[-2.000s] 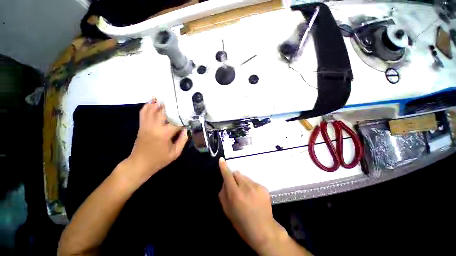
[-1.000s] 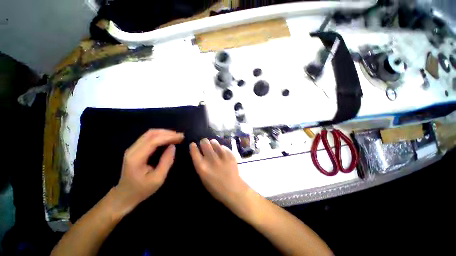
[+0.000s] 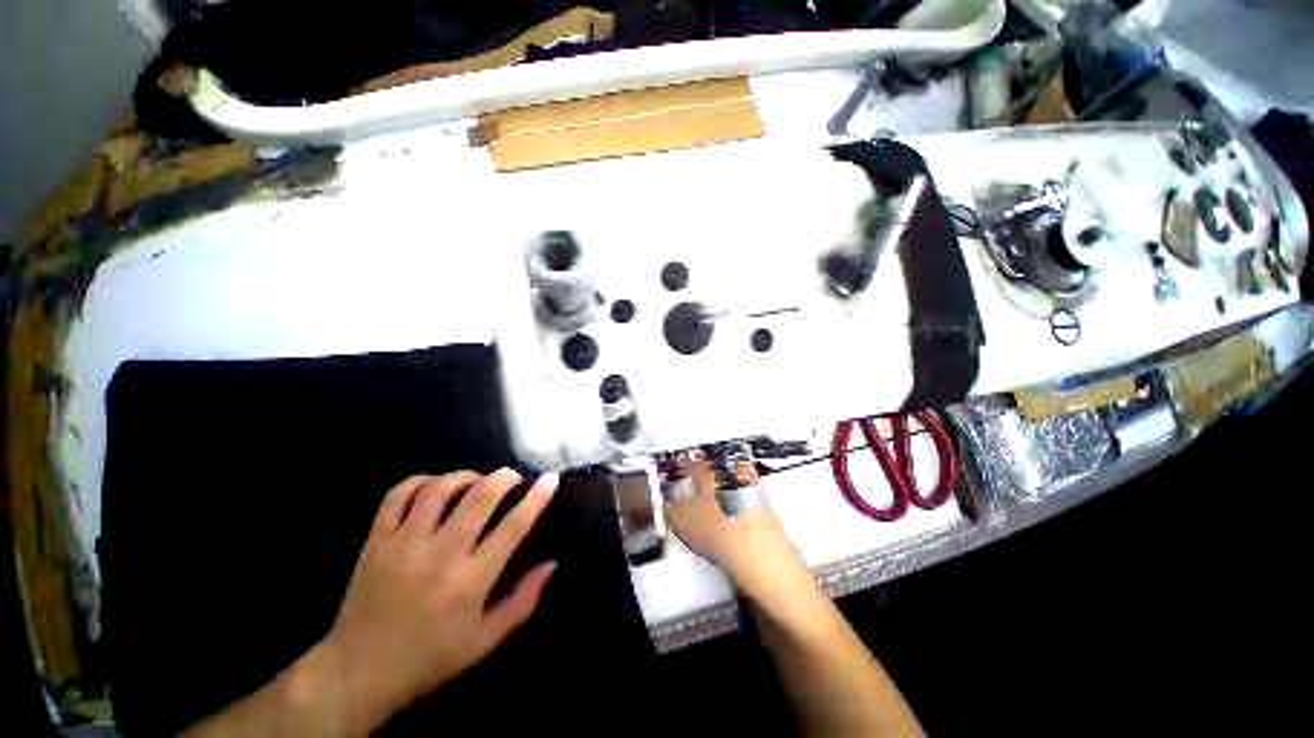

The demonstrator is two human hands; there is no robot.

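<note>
A large black garment piece (image 3: 288, 461) lies flat on the white table, left of and partly under the machine head (image 3: 807, 339). My left hand (image 3: 440, 577) rests palm down on the cloth with fingers spread, its fingertips near the cloth's edge by the needle area. My right hand (image 3: 721, 526) reaches in beside the front of the machine head, right of the chrome guard (image 3: 638, 515). Its fingertips are partly hidden among metal parts, so its grip cannot be told. The presser foot and needle are not clearly visible.
Red-handled scissors (image 3: 896, 469) lie right of my right hand, with a shiny packet (image 3: 1038, 450) beyond. A black strap (image 3: 944, 296) wraps the machine arm. A tan strip (image 3: 627, 123) lies behind the head. A measuring tape (image 3: 778, 594) runs along the front edge.
My right hand has moved off the cloth, rightward to the metal parts at the head. My left hand has opened and flattened on the cloth. The camera view has shifted.
</note>
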